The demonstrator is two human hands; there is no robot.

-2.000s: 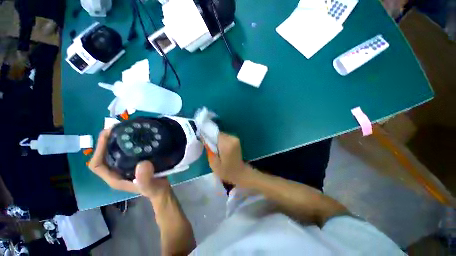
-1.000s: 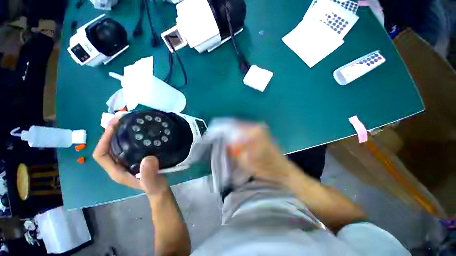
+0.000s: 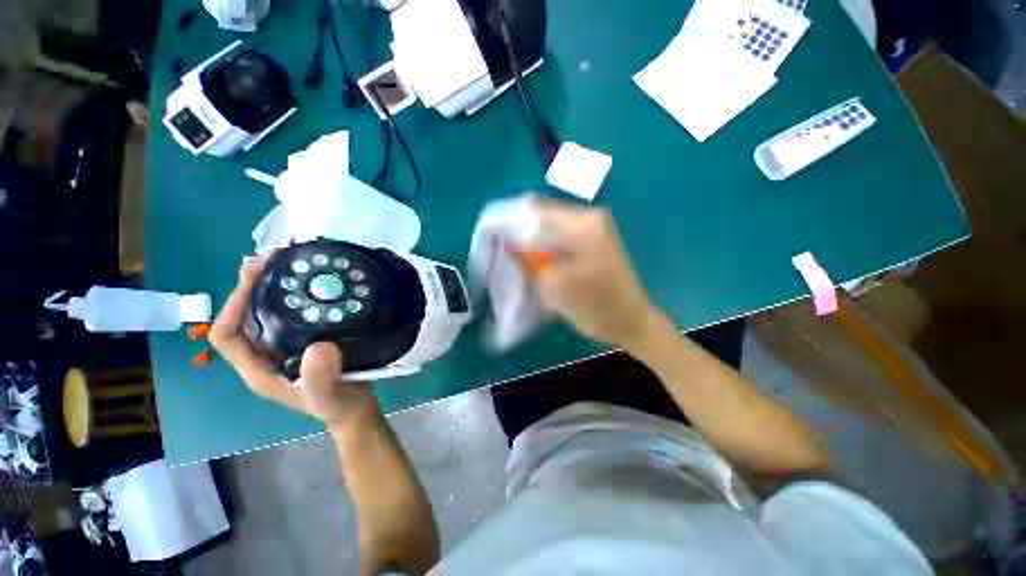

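A security camera (image 3: pixel 441 321) with a white housing and a black ball head showing a ring of round lights is held over the near left of the green table. My left hand (image 3: pixel 295 388) grips it around the ball head, thumb on the near side, with some fingers hidden behind it. My right hand (image 3: pixel 591 276) holds a crumpled whitish cloth (image 3: pixel 509 276), slightly blurred, just right of the housing and apart from it. An orange finger cot (image 3: pixel 538 261) shows on a finger of my right hand.
On the green table (image 3: pixel 664 253) lie white bottles (image 3: pixel 377 216) (image 3: pixel 133 309), another camera (image 3: pixel 231 101), a larger camera (image 3: pixel 444 56) with black cables, a white block (image 3: pixel 579 170), white sheets (image 3: pixel 707 84), a remote-like item (image 3: pixel 815 138) and pink tape (image 3: pixel 816 284). A stool (image 3: pixel 113 406) stands left.
My right hand has moved away from the housing with the cloth, then up and slightly forward over the table. My left hand still holds the camera, whose ball face now looks slightly turned.
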